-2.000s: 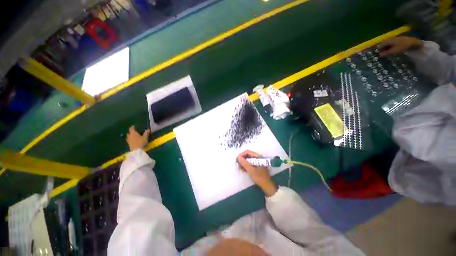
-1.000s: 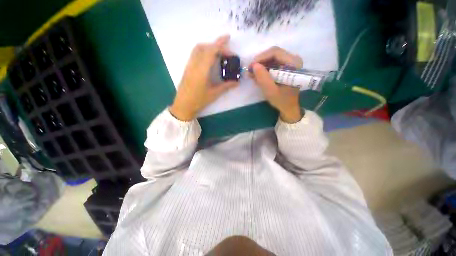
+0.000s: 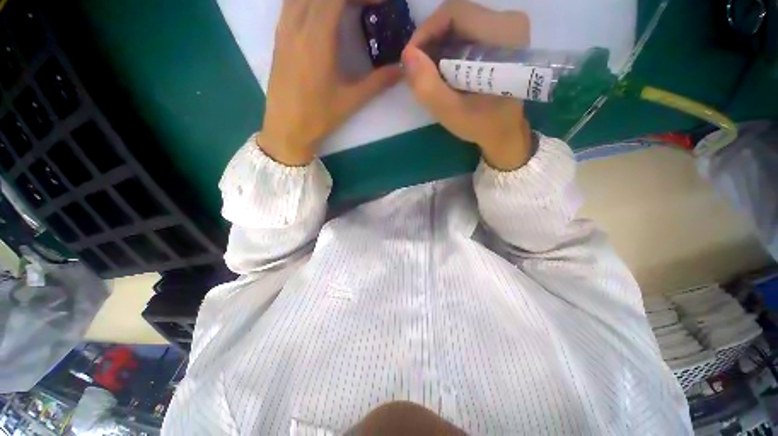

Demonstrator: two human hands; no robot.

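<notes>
My left hand (image 3: 311, 77) holds a small black housing (image 3: 387, 31) between thumb and fingers over the white work sheet (image 3: 375, 111), near the top edge of the view. My right hand (image 3: 469, 77) grips the glue dispensing syringe (image 3: 503, 77), a clear barrel with a white label, from the front end. Its front end points left at the housing; my fingers hide the needle. A green adapter cap (image 3: 589, 83) sits on the barrel's rear end, and a yellowish air hose (image 3: 682, 104) runs from it to the right.
A black blister tray (image 3: 111, 171) with square pockets, some holding housings, lies at the left, with more black trays (image 3: 171, 302) lower beside it. The green bench edge (image 3: 401, 157) runs below my hands. A white basket (image 3: 708, 353) with stacked pale items stands at the lower right.
My left hand has come back from the far left side and now holds a housing. My right hand has brought the syringe to it. The view has tilted down, and the scattered specks have left it.
</notes>
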